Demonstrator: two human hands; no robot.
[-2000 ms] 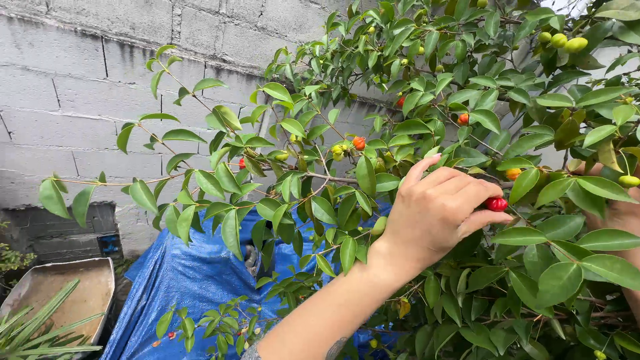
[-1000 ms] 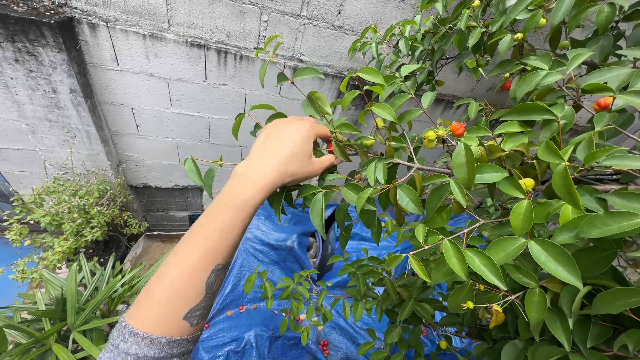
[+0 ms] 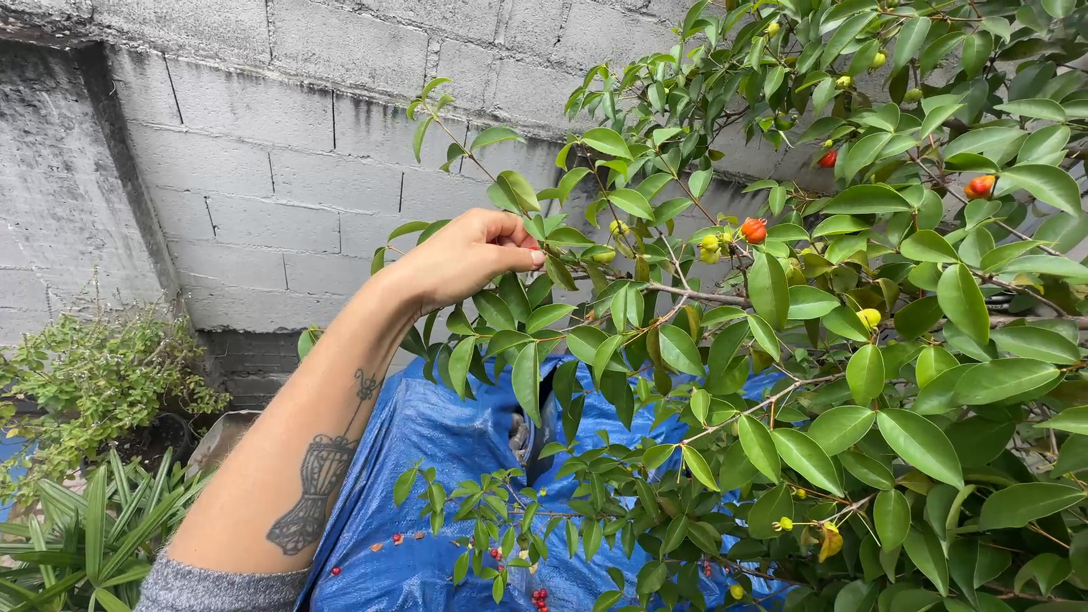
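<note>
My left hand (image 3: 484,255) reaches in from the lower left to the leafy left end of a fruit bush branch (image 3: 701,295). Its thumb and fingers are pinched together among the leaves, and a bit of red fruit (image 3: 535,249) shows between them; the rest of it is hidden by the fingers. To the right of the hand, an orange-red ribbed fruit (image 3: 753,230) hangs beside small yellow-green fruits (image 3: 710,246). Farther right are another orange-red fruit (image 3: 979,187) and a red one (image 3: 827,159). My right hand is out of view.
A blue tarp (image 3: 408,476) lies below the bush, with several small red fruits (image 3: 540,597) on it. Behind stands a grey block wall (image 3: 246,204). At the lower left are a potted shrub (image 3: 93,382) and a long-leaved plant (image 3: 85,535).
The view has swung left. Two seconds ago my left hand was at a red fruit farther right in the bush; now it is at the left branch end. A hand at the right edge has left view.
</note>
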